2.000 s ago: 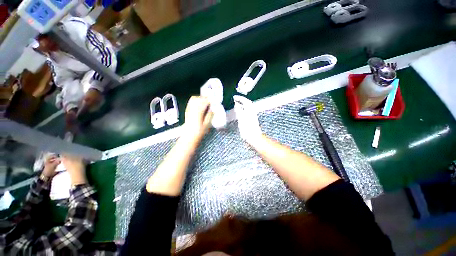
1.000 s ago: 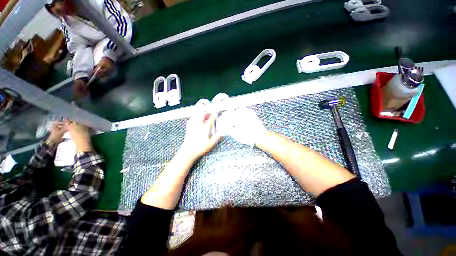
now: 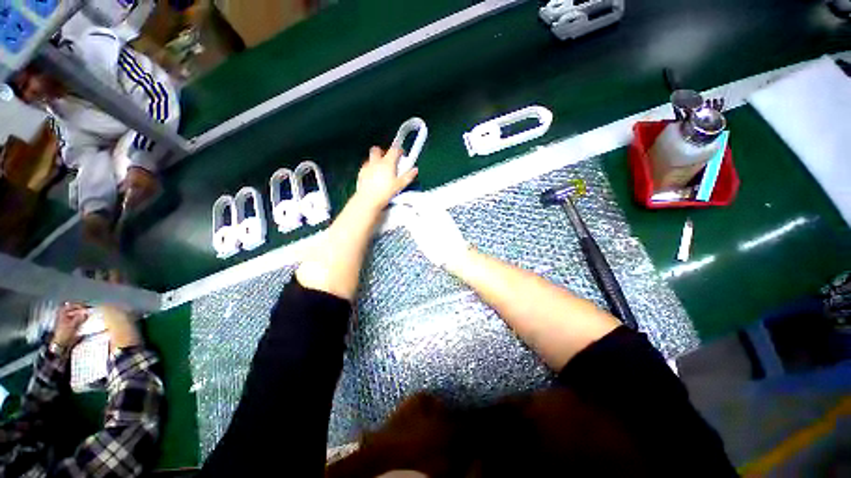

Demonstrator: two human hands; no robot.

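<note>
My bare left hand (image 3: 378, 179) reaches over the pale rail to the belt and has its fingers on the lower end of a white loop-shaped part (image 3: 411, 142). My gloved right hand (image 3: 437, 235) is over the bubble wrap mat (image 3: 420, 327), just right of and below my left hand. It is overexposed, so its fingers and anything in them cannot be made out. Another white loop-shaped part (image 3: 510, 130) lies on the belt to the right. Two pairs of these parts stand side by side on the belt at left, the nearer pair (image 3: 300, 196) and the farther pair (image 3: 239, 222).
A mallet (image 3: 593, 252) lies on the mat's right side. Right of it are a red tray (image 3: 642, 173) with a dispenser bottle (image 3: 686, 149) and a small white stick (image 3: 686, 241). More loop parts (image 3: 583, 17) lie farther up the belt. Two people work at left.
A second pair of loop parts now lies on the belt, right of the first pair. My left hand has moved from the mat up to a single part on the belt.
</note>
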